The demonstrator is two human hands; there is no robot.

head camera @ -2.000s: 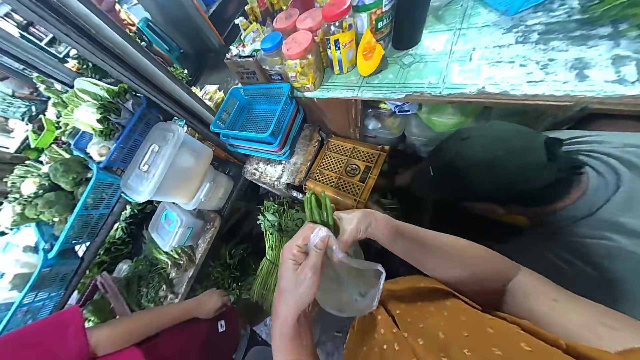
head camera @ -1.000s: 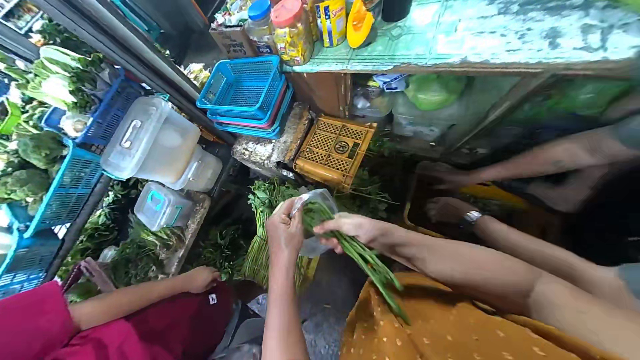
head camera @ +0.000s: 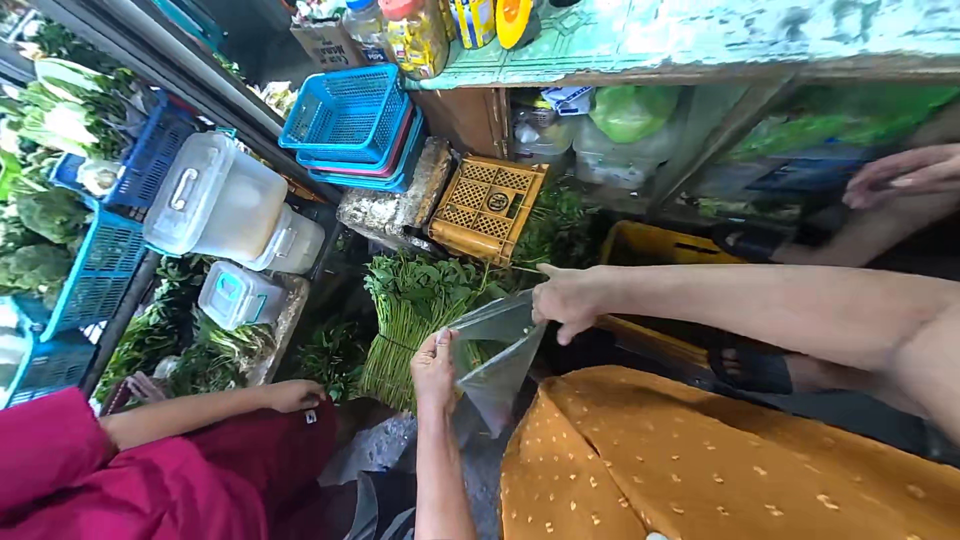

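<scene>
A clear plastic bag [head camera: 499,356] is stretched between my two hands. My left hand [head camera: 435,367] pinches one side of its mouth between thumb and fingers. The curled fingers of my right hand [head camera: 574,300] are at the other side of the mouth, with index finger and thumb spread. Some green shows through the film; whether it is inside cannot be told. Behind the bag stands a thick bundle of leafy green stems [head camera: 397,334], tied round the middle. More loose greens [head camera: 555,229] lie beyond my right hand, beside an upturned orange-yellow plastic crate [head camera: 487,202].
Stacked blue baskets [head camera: 349,112] and lidded plastic tubs [head camera: 217,199] are at the left. A green counter [head camera: 645,37] with jars crosses the top. A person in magenta [head camera: 187,465] is at lower left; another person's hand [head camera: 904,176] is at right, above a yellow crate [head camera: 660,244].
The green stems that were in my right hand are no longer in it. My hands have moved apart, spreading the bag. The other person's hands at the right have drawn back from the yellow crate.
</scene>
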